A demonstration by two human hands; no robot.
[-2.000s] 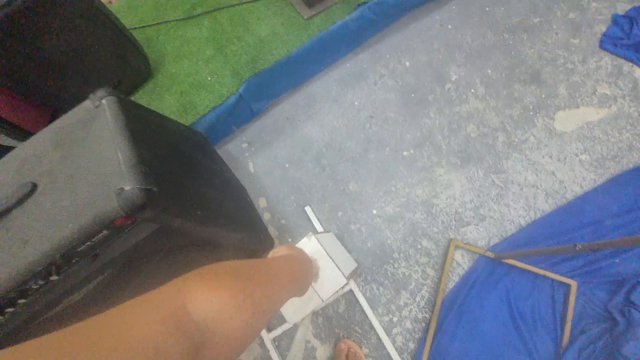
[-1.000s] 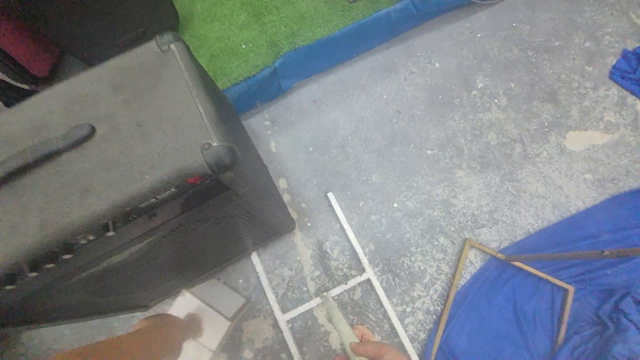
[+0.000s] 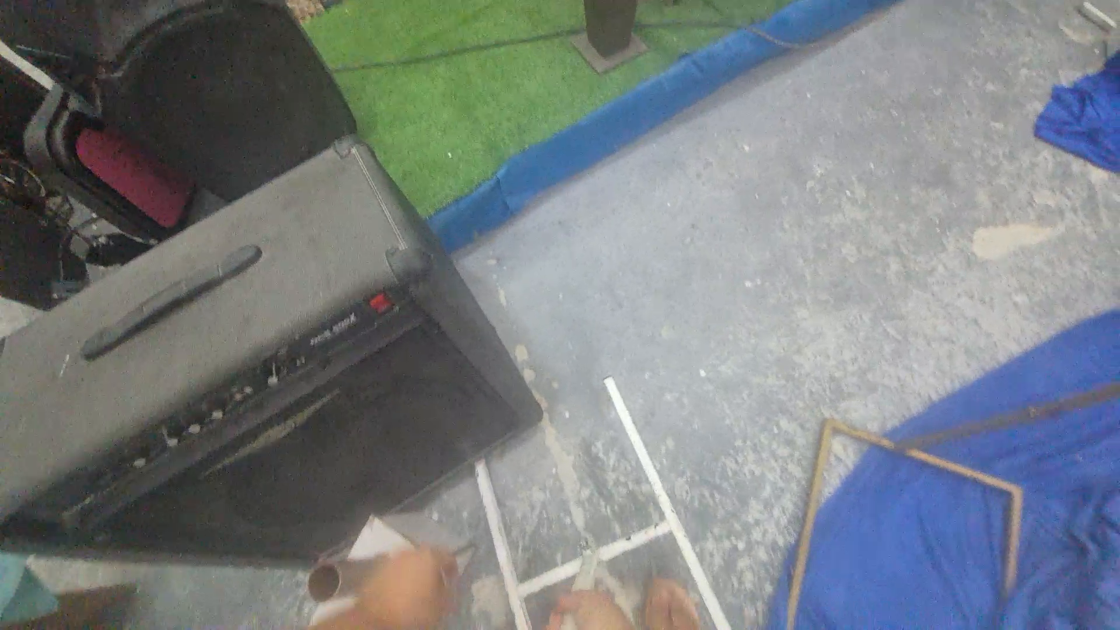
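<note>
At the bottom of the head view my left hand point(image 3: 407, 588) is blurred and curled over a white panel point(image 3: 376, 538). Against its left side shows the open end of a brown tube point(image 3: 325, 581); whether the fingers grip the tube or the panel I cannot tell. My right hand point(image 3: 591, 610), partly cut off by the lower edge, holds a pale, narrow, pointed tool point(image 3: 587, 569). The tool's tip meets the crossbar of a white frame of thin bars point(image 3: 643, 455) lying on the floor. The frame's near end is out of view.
A black amplifier point(image 3: 201, 289) with a top handle stands at left. Behind it are another black cabinet point(image 3: 227, 96) and green turf point(image 3: 437, 105) edged with blue fabric point(image 3: 595, 140). Blue cloth point(image 3: 945, 525) and a thin brown frame point(image 3: 814, 516) lie at right. A bare foot point(image 3: 670, 604) shows below.
My left hand has moved left off the white frame, and the white panel has shifted left with it. My right hand with the pale tool has come into view since the earliest frame.
</note>
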